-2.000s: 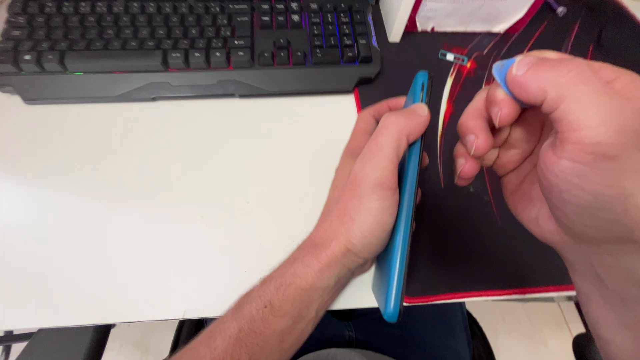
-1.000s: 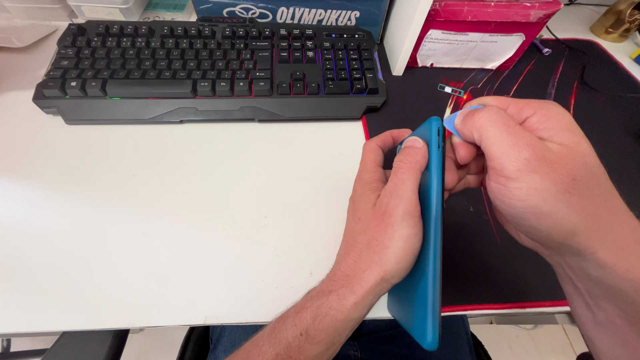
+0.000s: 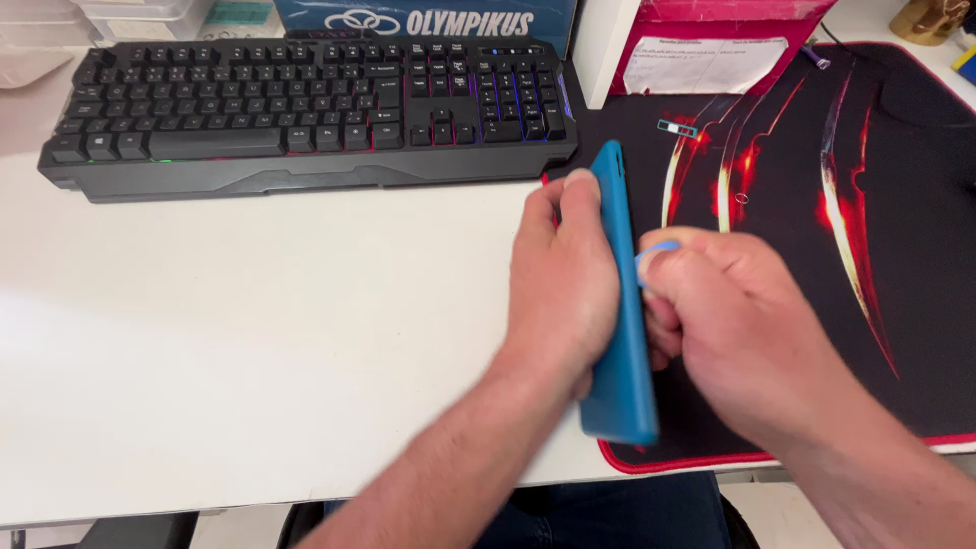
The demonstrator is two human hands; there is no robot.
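Note:
A blue smartphone (image 3: pixel 629 343) stands on its long side, tilted, its edge facing up. My left hand (image 3: pixel 560 282) grips it from the left, thumb near the top end. My right hand (image 3: pixel 732 320) pinches a light-blue plastic opening pick (image 3: pixel 657 250) between thumb and forefinger, the pick at the phone's right edge. Whether its tip is inside the seam cannot be told. The phone's right face and several right fingertips are hidden. A small SIM tray (image 3: pixel 677 129) lies on the black mouse pad (image 3: pixel 762 412) beyond the phone.
A black backlit keyboard (image 3: pixel 320 171) lies at the back left on the white desk (image 3: pixel 229 343). Behind it stand a blue box (image 3: pixel 419 9) and plastic containers (image 3: pixel 152 15). A white panel (image 3: pixel 606 53) and a pink box (image 3: pixel 648 17) stand at the back.
My right hand brought the pick from apart to the phone's upper edge, then down along its right edge toward me. My left hand keeps its hold on the phone. The view has shifted.

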